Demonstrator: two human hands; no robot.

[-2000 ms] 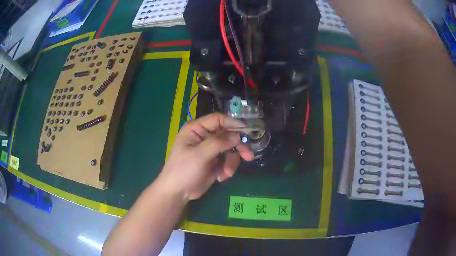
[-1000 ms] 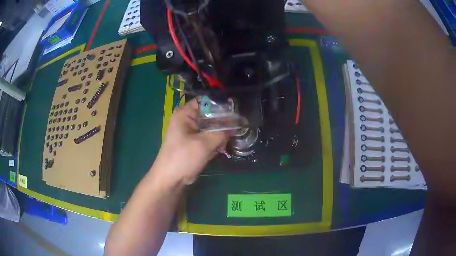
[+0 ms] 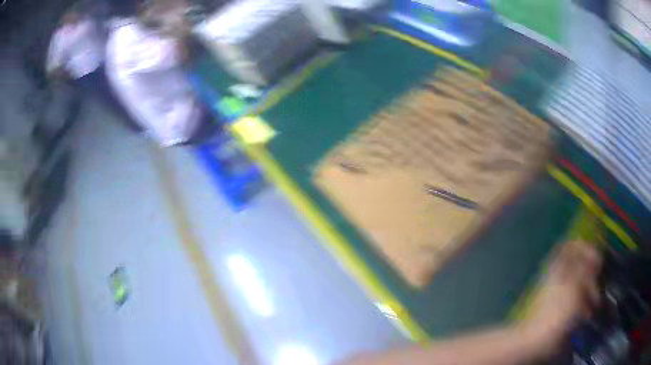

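Observation:
My left hand [image 3: 574, 285] is at the lower right, blurred, beside the dark test fixture [image 3: 628, 314], which is cut off by the right edge. Its fingers are too blurred to tell if they hold anything. My right hand is not in view. The brown parts board [image 3: 385, 214] lies in the middle of the view on the green mat, with blurred rows of dark parts and a dark bar near its lower part. The socket and any module are not distinguishable.
Yellow tape [image 3: 307, 214] runs along the bench's front edge, with grey floor beyond. A white module tray [image 3: 607, 121] lies at the right. Blue bins [image 3: 442, 25] are at the top and a blue object [image 3: 228, 171] is below the edge. Two people in pale clothing [image 3: 150, 78] are at upper left.
The view has swung strongly left and tilted, and is blurred. The board has moved to the centre, the fixture to the right edge. My right arm has left the picture.

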